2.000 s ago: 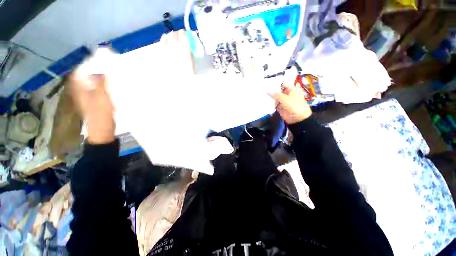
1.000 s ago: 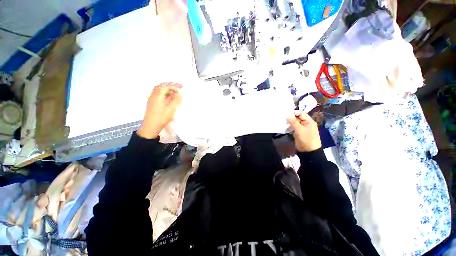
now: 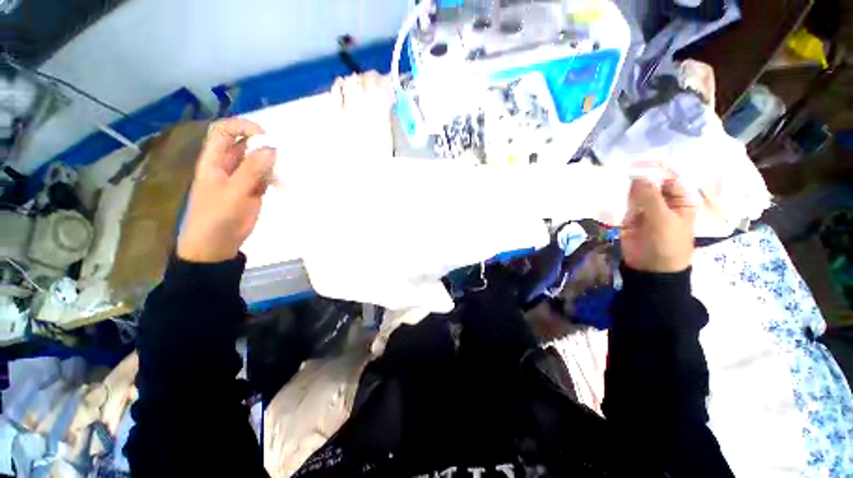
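A washed-out white cloth piece [image 3: 421, 224] is stretched sideways between my hands, above the table's front edge and in front of the overlock machine [image 3: 524, 93]. My left hand [image 3: 224, 191] pinches its left end with the fingers closed. My right hand [image 3: 659, 219] pinches its right end, in front of the pile at right. A loose lower corner hangs toward my lap. The glare hides the cloth's edges and seams, and the cloth covers the machine's front.
A white and lilac-grey cloth pile [image 3: 683, 140] lies right of the machine. Floral cloth [image 3: 776, 289] is at right. Peach cloth [image 3: 313, 383] is by my lap. A mixed cloth heap [image 3: 70, 401] is at lower left. A brown-covered table [image 3: 154, 224] stands at left.
My hands have moved apart and pulled the cloth out wide, the left one up and left, the right one to the right. The red-orange scissors are now hidden. The view has shifted.
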